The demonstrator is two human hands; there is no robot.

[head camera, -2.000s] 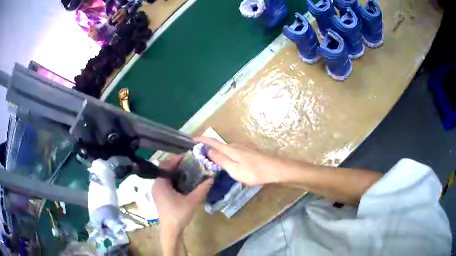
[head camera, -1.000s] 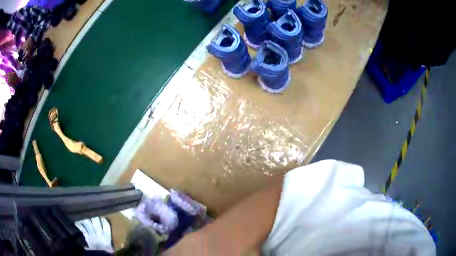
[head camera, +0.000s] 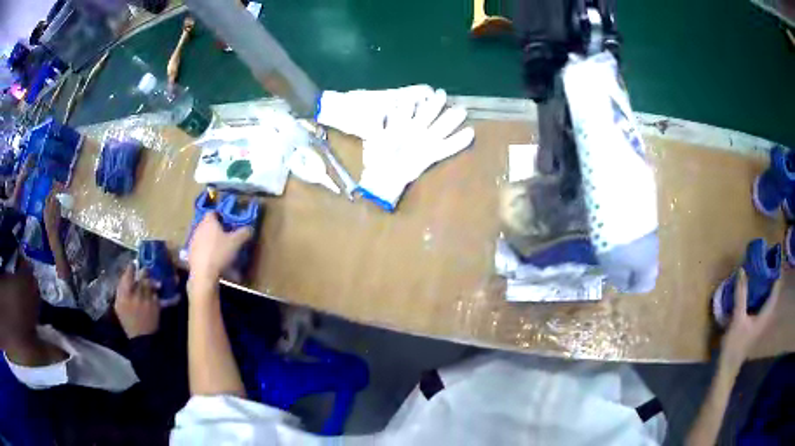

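My left hand [head camera: 214, 247] is at the bench's near edge on the left, its fingers on a blue doll shorts part [head camera: 242, 209]. My right hand [head camera: 751, 315] grips another blue doll shorts part [head camera: 762, 264] at the far right. Between them stands the hand lever press, its handle [head camera: 614, 165] wrapped in green-dotted white cloth. The brown press head [head camera: 542, 207] is down over blue material [head camera: 560, 253] on a foil-like sheet [head camera: 558, 286]. The press head hides part of that material.
White gloves [head camera: 405, 144], a thin silver tool [head camera: 336, 165] and a white pack [head camera: 240, 165] lie left of the press. A bottle [head camera: 187, 113] is beyond. Another person's hand [head camera: 137, 300] holds blue shorts at left. More shorts stand at both sides. The green belt [head camera: 418, 43] runs behind.
The view has swung left and back. My hands, both at the press two seconds ago, are now far apart, each on a shorts part. The gloves and another person now show fully.
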